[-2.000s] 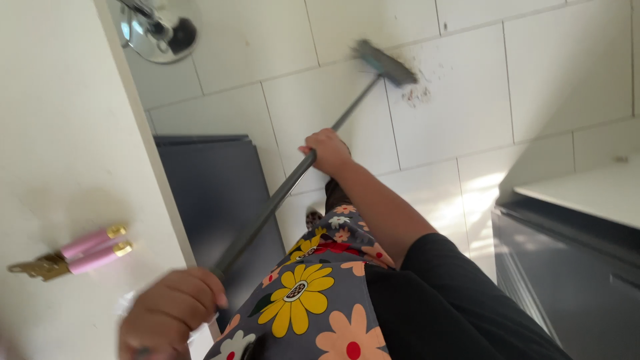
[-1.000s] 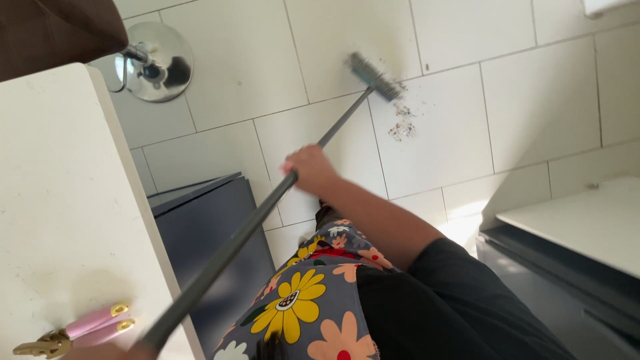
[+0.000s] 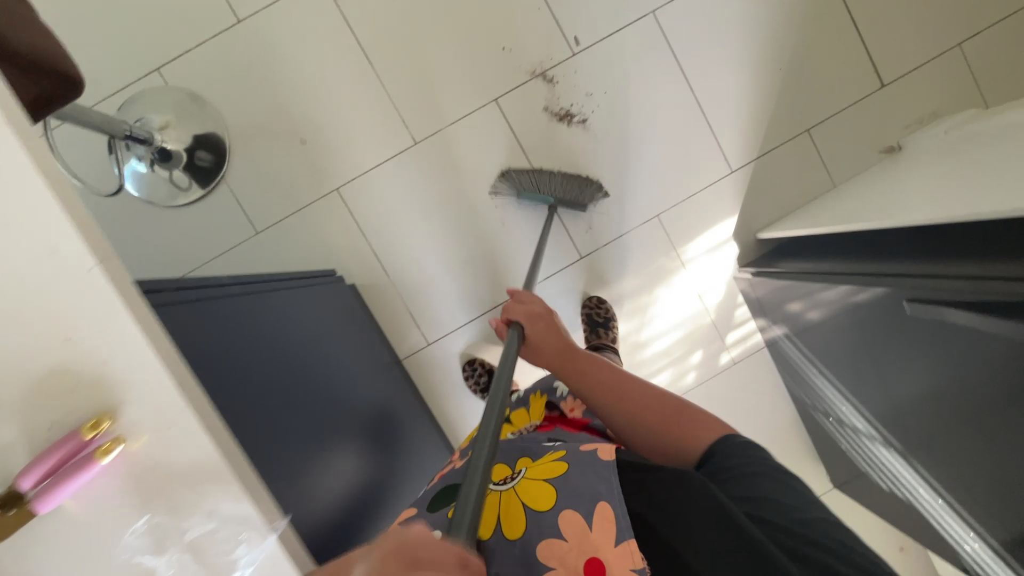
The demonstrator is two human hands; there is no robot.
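Note:
My right hand [image 3: 540,328] is closed around the middle of the grey handle of a broom [image 3: 552,190]. Lower down, at the bottom edge of the view, my left hand [image 3: 412,552] grips the upper end of that handle, partly cut off by the frame. The broom's grey bristles rest on the white tiled floor, with its head just in front of my feet. Beyond the bristles lies a small scatter of dark debris [image 3: 566,116], apart from them. A floral apron [image 3: 512,488] covers my front.
At left, a white countertop [image 3: 96,320] carries pink-handled tools [image 3: 68,468] and clear plastic [image 3: 200,544]. Dark panels [image 3: 304,400] stand beneath its edge. A chrome stool base [image 3: 176,148] is at upper left, a dark cabinet [image 3: 904,360] at right, and leopard-print shoes [image 3: 600,324] below the broom.
The broom head has moved from beside the debris to the near side of it, closer to my feet. Both hands have stayed on the handle, which now points more straight ahead.

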